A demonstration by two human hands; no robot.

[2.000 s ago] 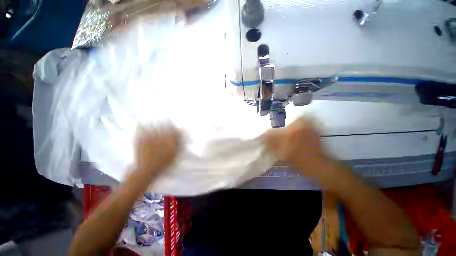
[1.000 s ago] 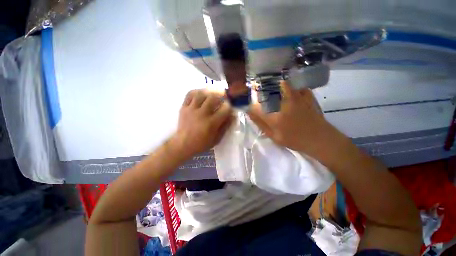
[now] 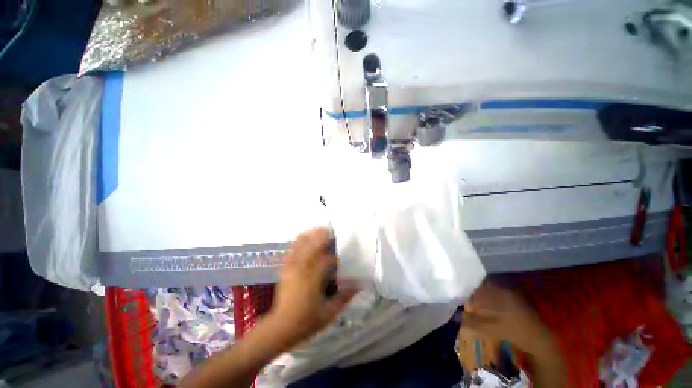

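The white garment piece point(image 3: 425, 254) hangs from under the needle area over the table's front edge into the lap. My left hand point(image 3: 307, 284) is at the table edge just left of the cloth, fingers apart; whether it touches the cloth is unclear. My right hand point(image 3: 504, 314) is blurred, below the table edge to the right of the cloth; its fingers are partly hidden. The sewing machine head point(image 3: 531, 68) is above, with a chrome attachment point(image 3: 377, 114) in front of the needle. The presser foot is lost in glare.
A ruler strip point(image 3: 205, 261) runs along the table's front edge. Blue tape point(image 3: 111, 144) and a white bundle point(image 3: 61, 182) are at the left. A wrapped package point(image 3: 167, 34) lies behind. A red basket point(image 3: 129, 333) holds scraps. A red bag point(image 3: 607, 318) and red-handled tools point(image 3: 642, 218) are at the right.
Both hands have moved down from the needle area to the table edge, my right hand below it. The cloth stays under the machine. The camera view has moved back, showing more of the machine head.
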